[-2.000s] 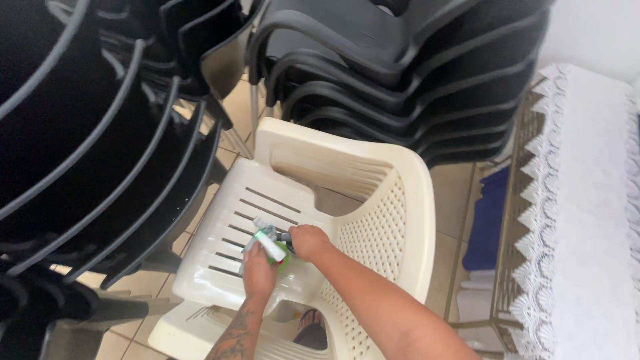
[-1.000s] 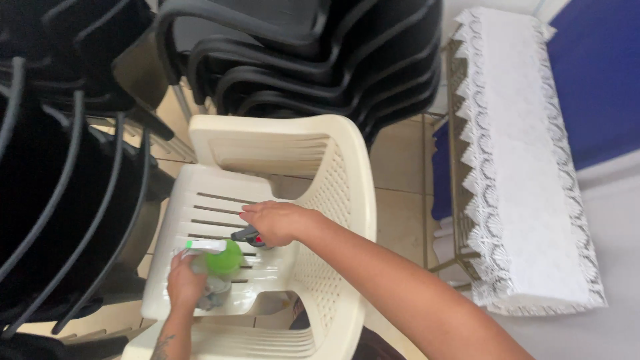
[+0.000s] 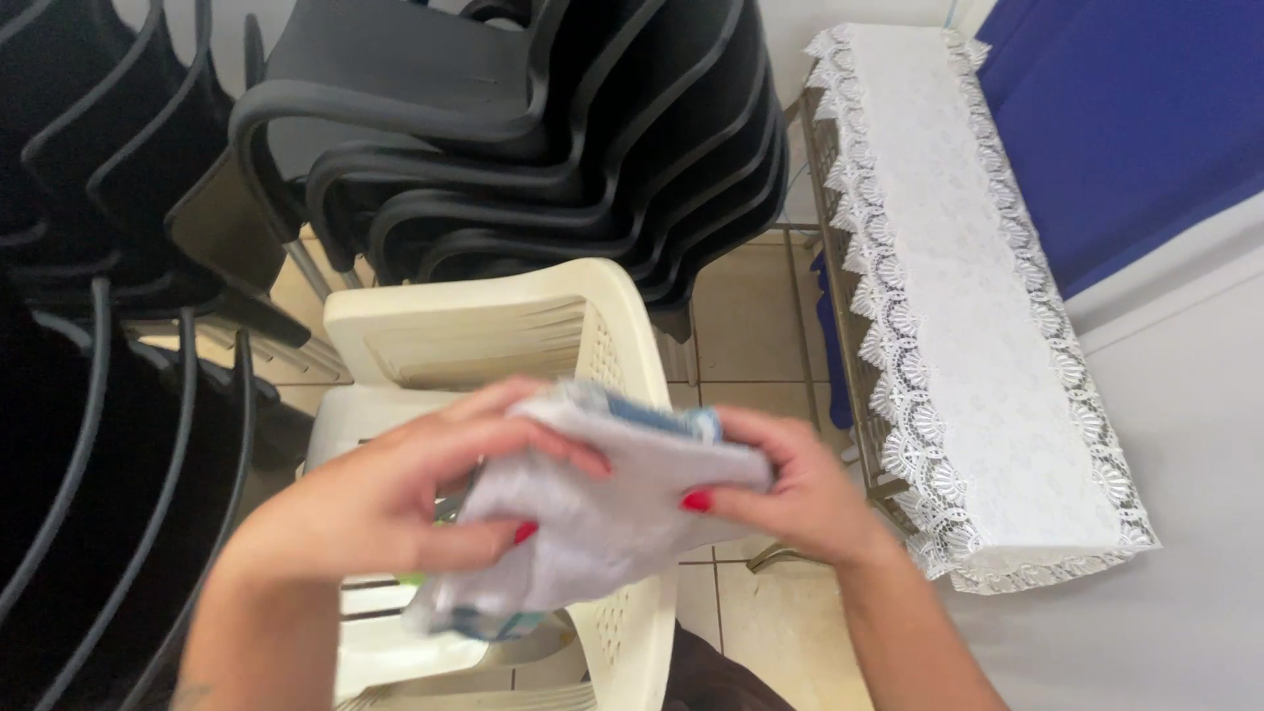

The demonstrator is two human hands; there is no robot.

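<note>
A white cloth with blue and teal patches (image 3: 612,494) is held up, blurred, over a cream plastic armchair (image 3: 474,296). My left hand (image 3: 415,484) grips the cloth's left side between thumb and fingers. Its right edge is pinched by my right hand (image 3: 790,484), thumb on the near face. Behind the cloth, a small bit of something green (image 3: 407,578) shows at the slatted seat; most of the seat is hidden by the hands and cloth.
Stacked black chairs (image 3: 553,148) stand behind the armchair, and more black chairs (image 3: 99,247) are at the left. At the right is a metal rack (image 3: 839,247) under a white lace-edged cloth (image 3: 958,267), beside a blue panel or fabric (image 3: 1145,128).
Both hands have risen from the seat and now hold the white cloth. Earlier they were low over the seat, near a green thing and a dark-handled tool, which is now out of sight.
</note>
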